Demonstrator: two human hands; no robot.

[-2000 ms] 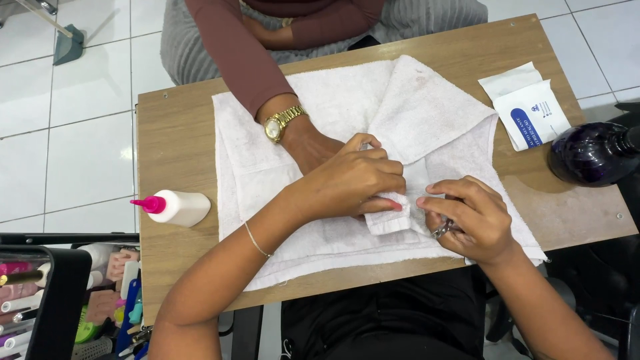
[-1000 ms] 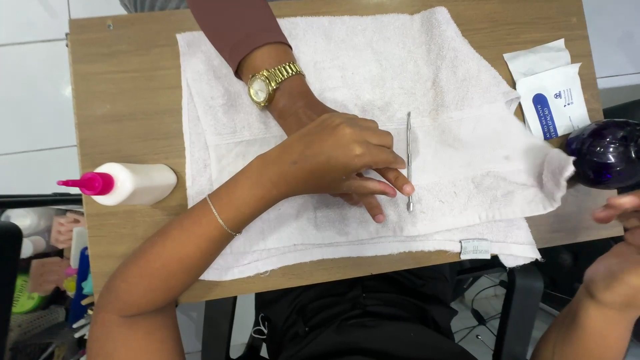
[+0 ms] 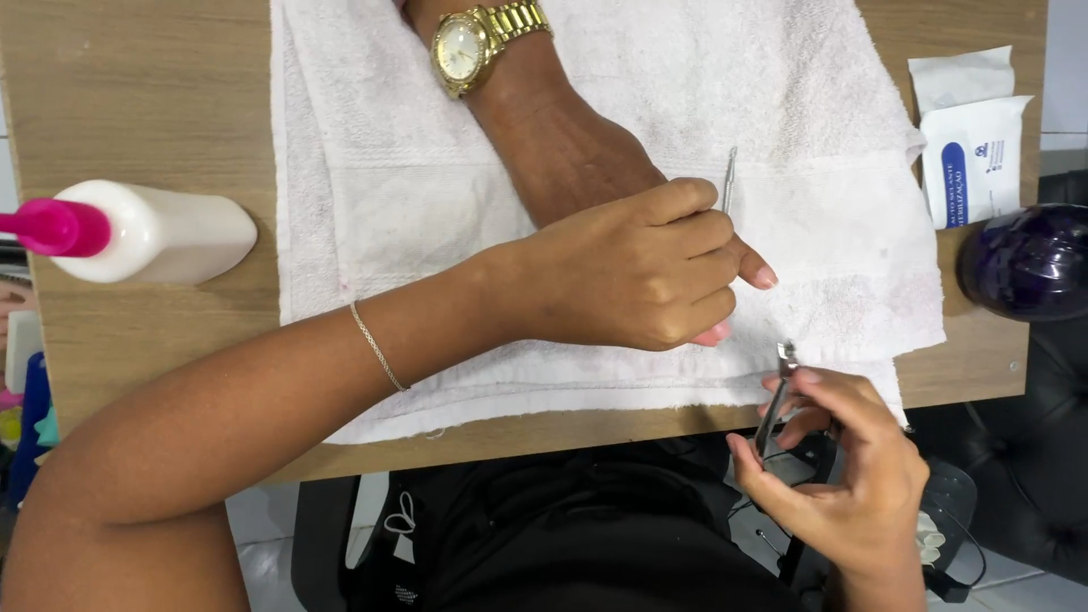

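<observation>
My left hand (image 3: 650,268) is closed over the fingers of another person's hand (image 3: 586,161), which rests on a white towel (image 3: 850,204) and wears a gold wristwatch at the wrist. Beyond my knuckles, a thin metal manicure tool (image 3: 730,180) lies on the towel, its lower end hidden. My right hand (image 3: 841,459), near the table's front edge, holds small metal cuticle nippers (image 3: 775,399) between thumb and fingers, jaws upward. The nippers are apart from the other person's fingertips.
A white bottle with a pink nozzle (image 3: 161,234) is at the left of the wooden table (image 3: 153,85). Printed white pouches (image 3: 977,161) and a dark purple glossy container (image 3: 1028,262) stand at the right. Colourful supplies show at the far left edge.
My right hand, at the right edge a second ago, has come in toward the towel, with nippers now visible in it. The view has moved closer.
</observation>
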